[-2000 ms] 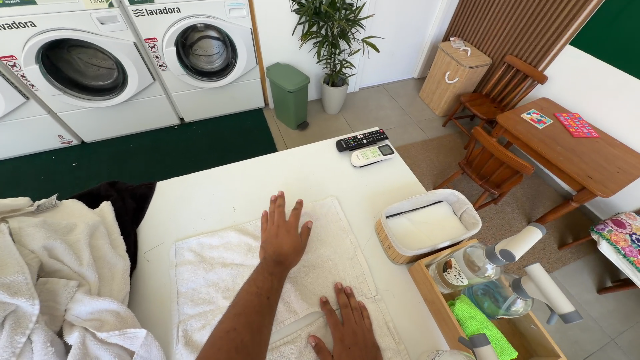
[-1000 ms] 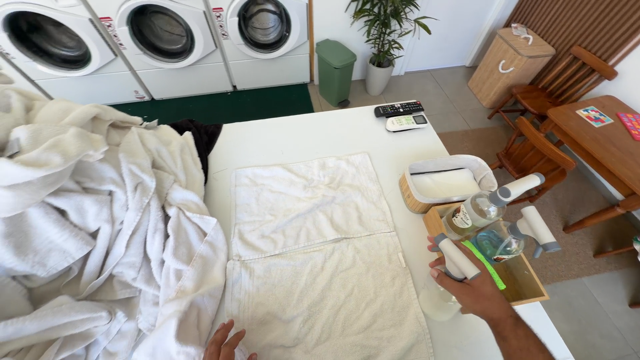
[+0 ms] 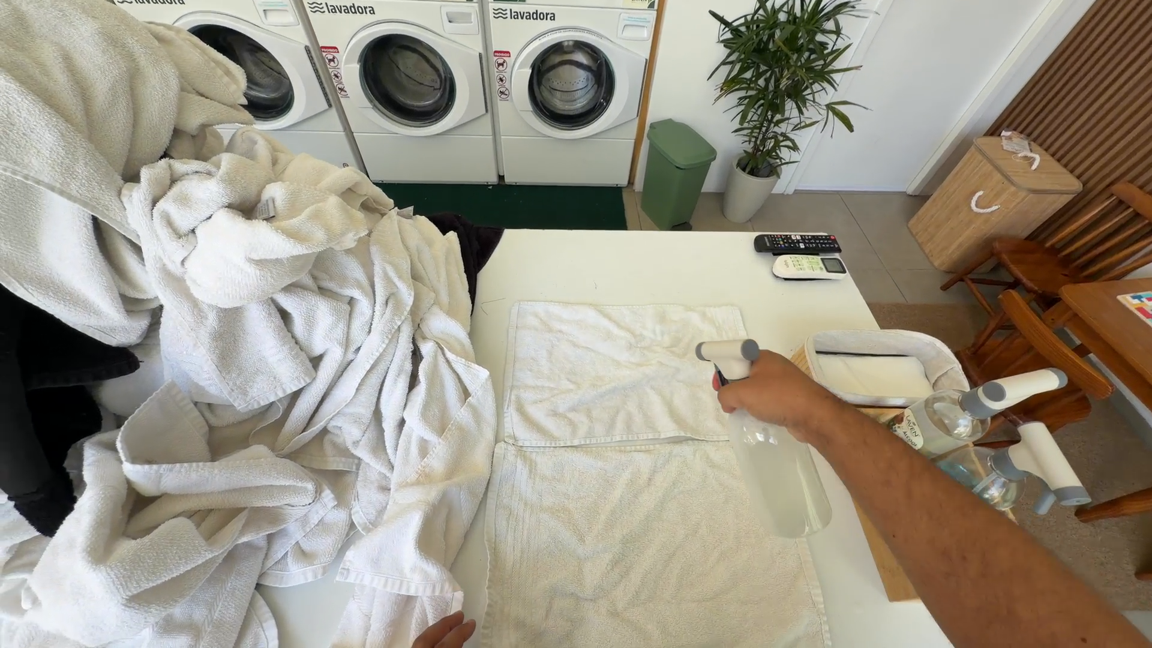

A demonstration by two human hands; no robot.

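Observation:
My right hand (image 3: 772, 392) grips the neck of a clear spray bottle (image 3: 779, 477) with a white and grey trigger head, holding it over the right side of two white towels. The smaller towel (image 3: 612, 373) lies flat at the far side, its near edge meeting the larger towel (image 3: 648, 549). Only the fingers of my left hand (image 3: 445, 632) show at the bottom edge, beside the larger towel's left edge and near a big heap of crumpled white towels (image 3: 360, 360). Whether those fingers hold anything cannot be seen.
Two more spray bottles (image 3: 940, 418) (image 3: 994, 472) stand in a wooden box (image 3: 886, 558) at the right. Behind it is a lined basket (image 3: 823, 346). Two remote controls (image 3: 796, 243) (image 3: 810, 267) lie near the white table's far corner. Dark cloth (image 3: 468, 247) shows behind the heap.
My right hand, on the towels two seconds ago and at a spray bottle by the box one second ago, has carried that bottle left over the towels. The view has swung left.

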